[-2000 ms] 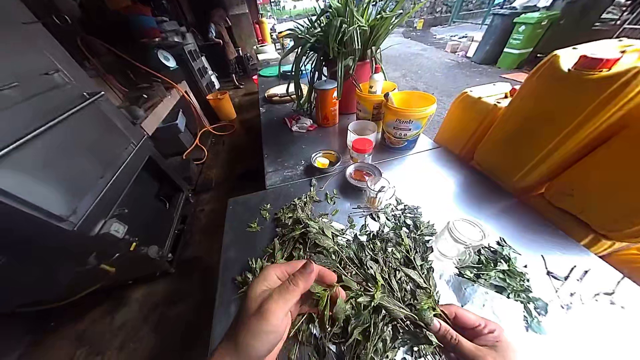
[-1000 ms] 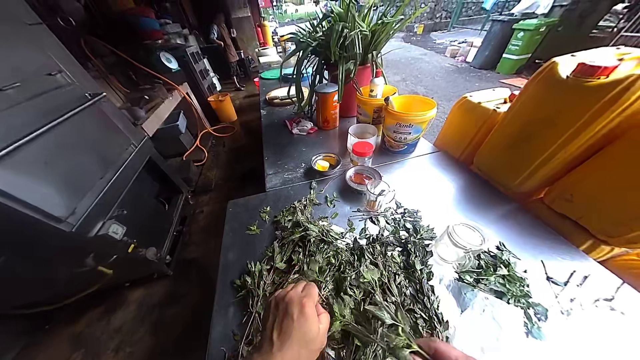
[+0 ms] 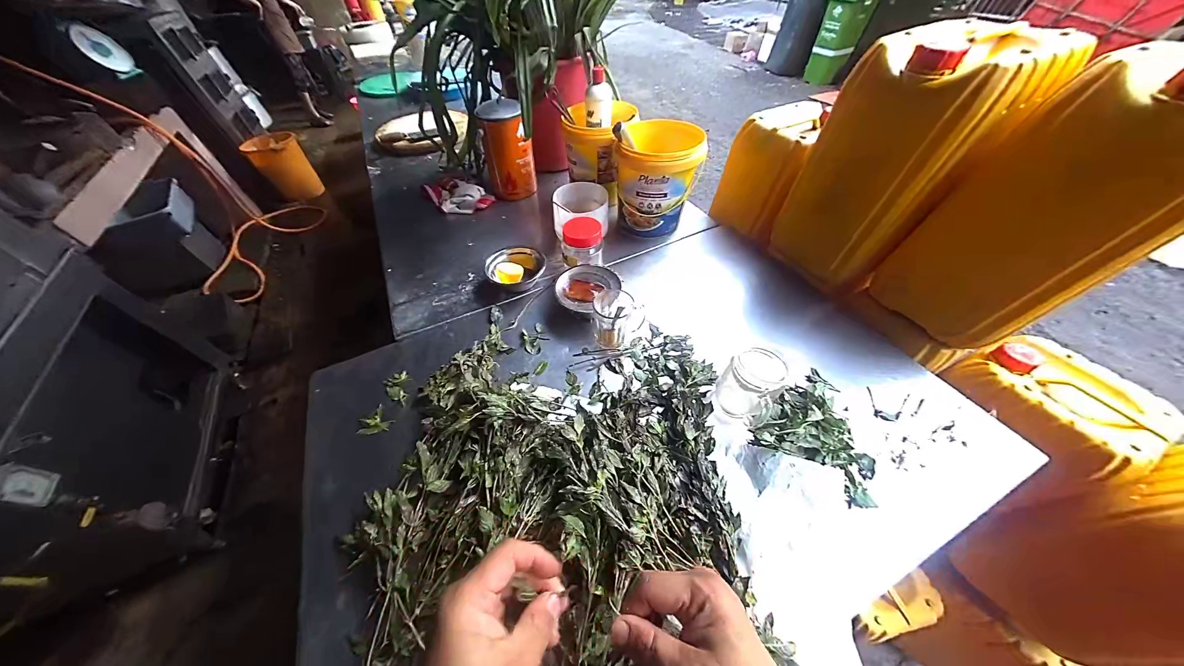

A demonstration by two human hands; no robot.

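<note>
A wide heap of leafy herb stems (image 3: 555, 462) lies on the metal table (image 3: 342, 435). Over its near edge, my left hand (image 3: 504, 601) has thumb and fingers pinched around a small bit of leaf or stem. Close on its right, my right hand (image 3: 684, 615) is curled with the fingertips on a herb stem. Right of the heap stand an open glass jar (image 3: 751, 381) and a smaller pile of green leaves (image 3: 814, 425), beside a clear plastic bag (image 3: 786, 490). A small glass (image 3: 613, 319) stands behind the heap. A few loose sprigs (image 3: 375, 423) lie at the left.
Behind are two small metal bowls (image 3: 515, 268), a red-lidded jar (image 3: 582, 242), yellow buckets (image 3: 659, 176), an orange can (image 3: 507, 153) and a potted plant (image 3: 472, 65). Large yellow jerrycans (image 3: 860, 157) line the right side. A person (image 3: 287, 55) stands far back left.
Both hands have come close together at the near edge of the heap; one second ago the left hand was down on the herbs and the right was lower at the edge of view.
</note>
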